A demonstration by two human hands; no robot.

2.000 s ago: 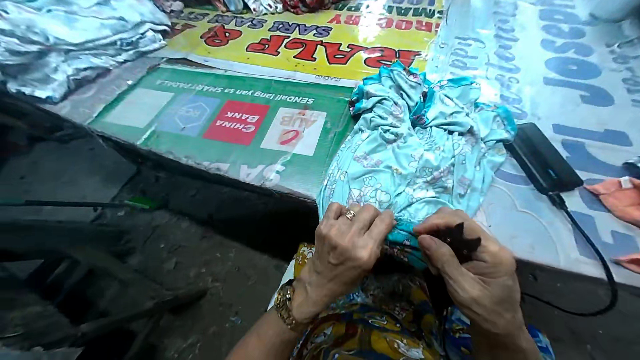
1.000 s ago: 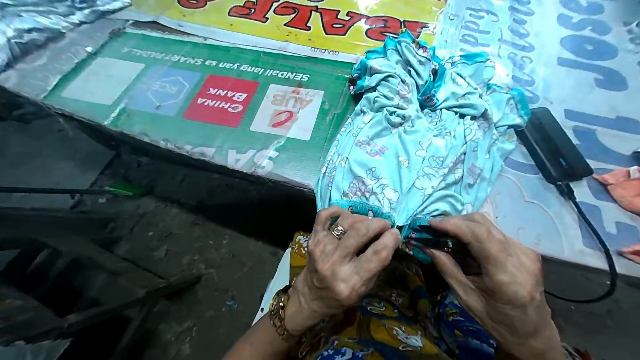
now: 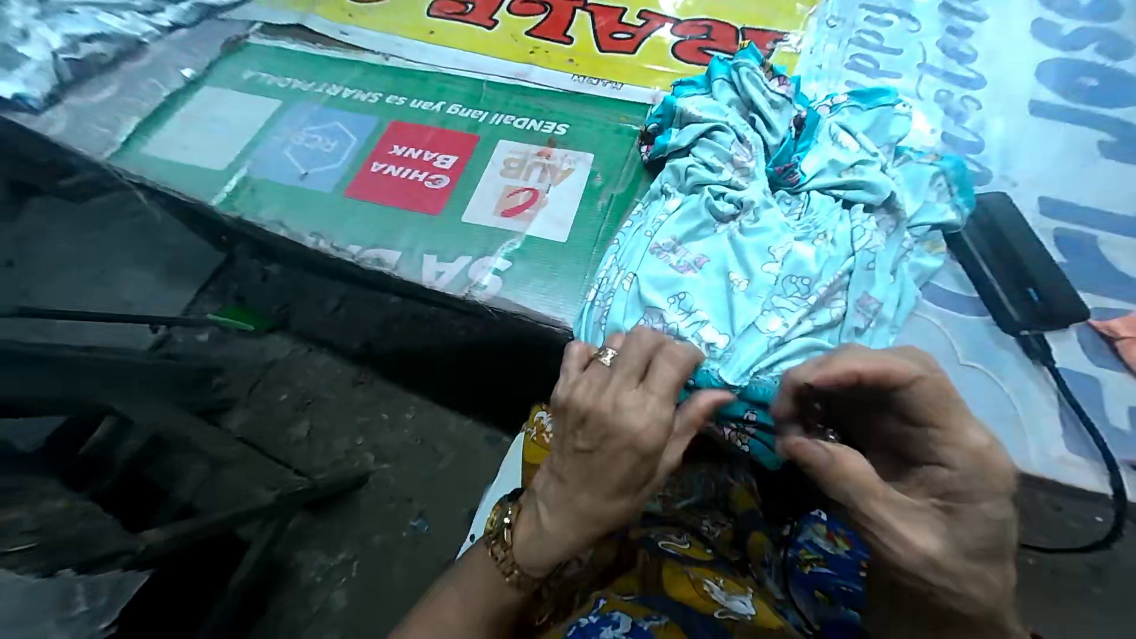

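Observation:
A light teal garment [image 3: 772, 266] of thin printed fabric lies bunched on the table, its darker teal hem hanging at the near edge. My left hand [image 3: 621, 417], with a ring and a gold-coloured bracelet watch, pinches that hem between thumb and fingers. Just right of it, my right hand [image 3: 896, 453] has its thumb and forefinger curled around a small dark item beside the hem; what the item is cannot be told. Part of the hem is hidden behind the fingers.
Printed tarpaulins, one green [image 3: 346, 240] and one yellow [image 3: 586, 44], cover the table. A black power bank [image 3: 1021, 266] with a cable lies right of the garment, near an orange cloth [image 3: 1118, 337]. Silvery-blue fabric [image 3: 80, 44] is at the far left. Dark wooden pieces [image 3: 222, 515] stand below the table.
The right hand's thumb and forefinger have parted from the hem, where they were pressed one second ago. My left hand still holds the hem.

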